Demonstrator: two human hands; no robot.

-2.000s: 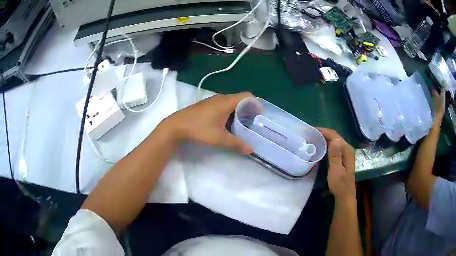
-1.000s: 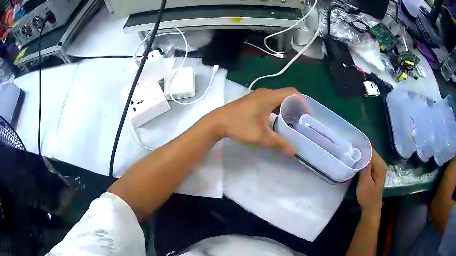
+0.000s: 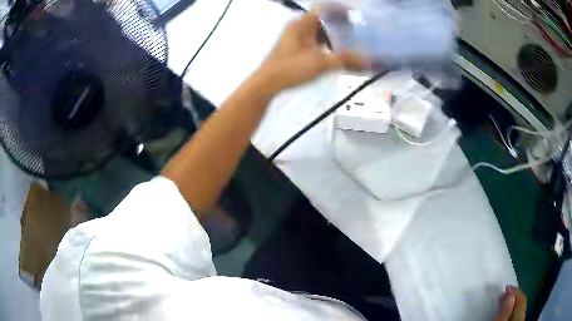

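Note:
My left hand [image 3: 307, 53] holds the translucent bluish-white tank [image 3: 404, 34] by its near-left end, up at the top of the view, above the white foam sheet. The tank and hand are blurred by motion, and the tank's inside cannot be made out. A dark part shows between hand and tank. Only a few fingers of my right hand [image 3: 512, 305] show at the bottom right, over the foam sheet [image 3: 433, 232]; nothing is seen in them.
A black desk fan [image 3: 75, 94] stands at the left. A white power strip [image 3: 364, 113] and a small white charger [image 3: 413, 118] with cable lie below the tank. A black cord [image 3: 320, 119] crosses the foam. A beige-grey instrument case [image 3: 495, 44] is at the upper right.
The view has swung left. My left hand has carried the tank leftward, past the power strip. My right hand has let go of the tank and is now low at the right.

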